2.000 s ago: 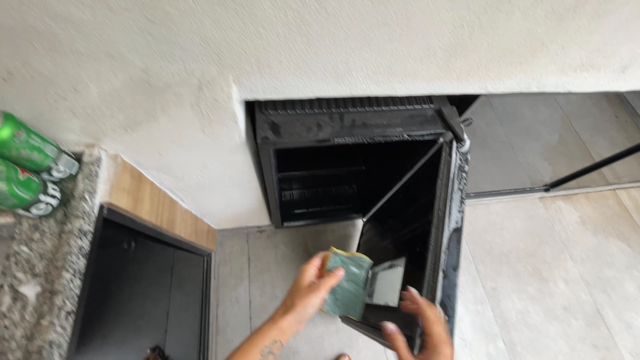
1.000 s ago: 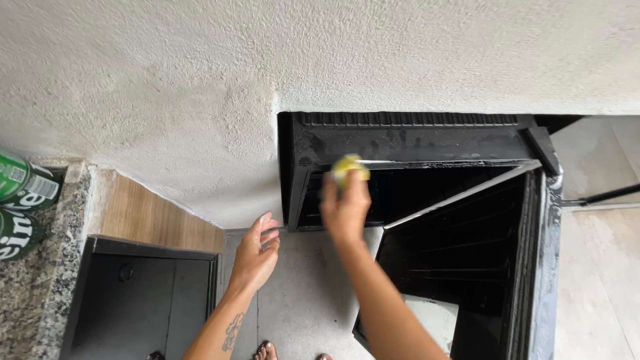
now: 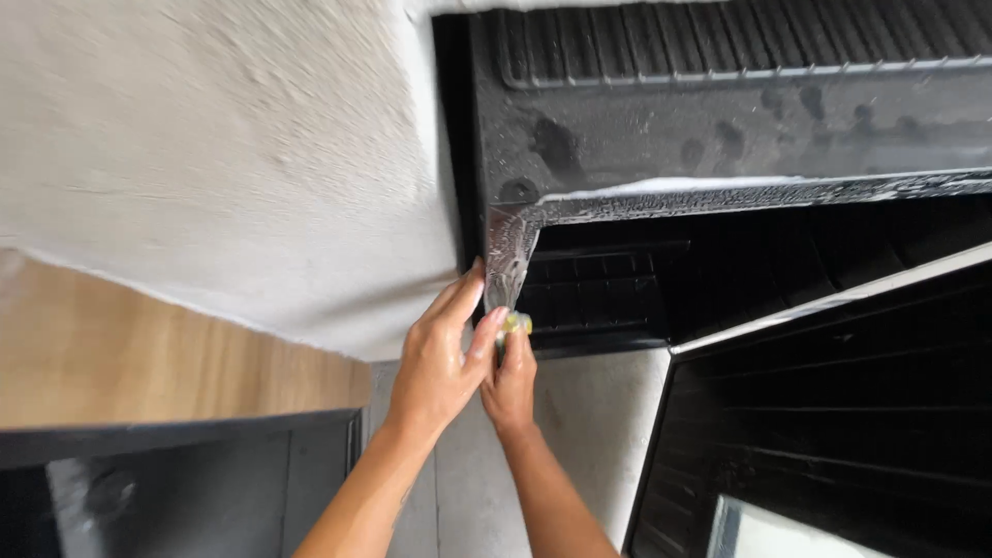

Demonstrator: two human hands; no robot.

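My right hand [image 3: 511,384] grips a yellow and green scouring sponge [image 3: 515,322], mostly hidden by the fingers, against the left side of the front frame of a black cabinet-like appliance [image 3: 604,143]. Beside it, my left hand [image 3: 446,341] rests on the frame's outer left edge, its thumb by the sponge and nothing seen in its grasp. White suds lie along the frame's top rail [image 3: 697,194] and down its left upright [image 3: 508,256]. Dark wet marks dot the top face.
The appliance's black door [image 3: 821,403] stands open at the right. A rough pale wall [image 3: 232,155] adjoins the left side. At lower left are a wooden panel [image 3: 178,349] and a dark cabinet front [image 3: 209,480]. Grey floor tiles [image 3: 593,411] show below.
The sponge has gone from the frame's top left corner down to its left side. My left hand, earlier apart at the left, is now beside my right hand on the frame. The view is closer.
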